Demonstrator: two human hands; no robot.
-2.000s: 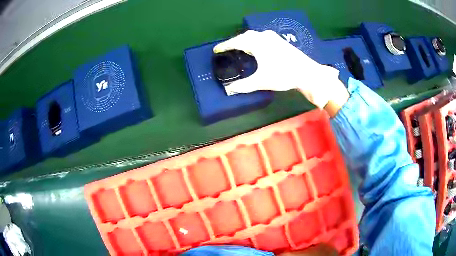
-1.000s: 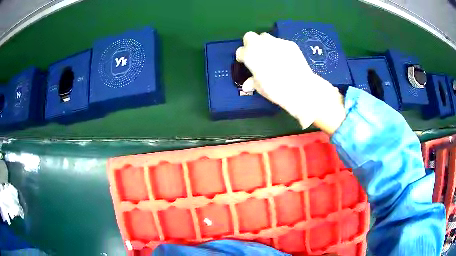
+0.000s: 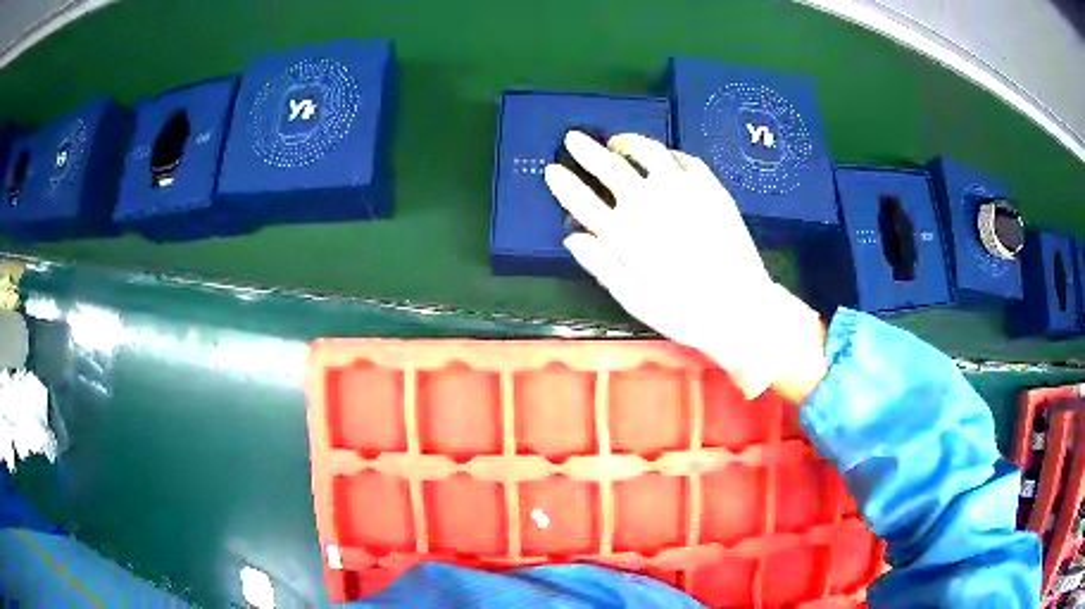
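My right hand (image 3: 666,238), in a white glove, lies over the dark blue box base (image 3: 530,214) with its fingers apart. A black watch (image 3: 591,167) shows between the fingers, sitting in the middle of the box. The fingers rest on it and hide most of it; I see no grip around it. The blue lid (image 3: 759,137) with a white logo is just to the right of this box. My left hand is not in view; only a blue sleeve shows at the bottom edge.
A red-orange tray (image 3: 557,460) with empty pockets lies on the green bench in front of me. More blue boxes stand left and right on the green belt (image 3: 440,143). A metal-rimmed watch (image 3: 999,228) lies on a box at right. Filled red trays (image 3: 1047,458) are at the right edge.
My right hand has gone from gripping the watch above the box to lying with spread fingers over it in the box. The view has shifted, so the tray sits further right.
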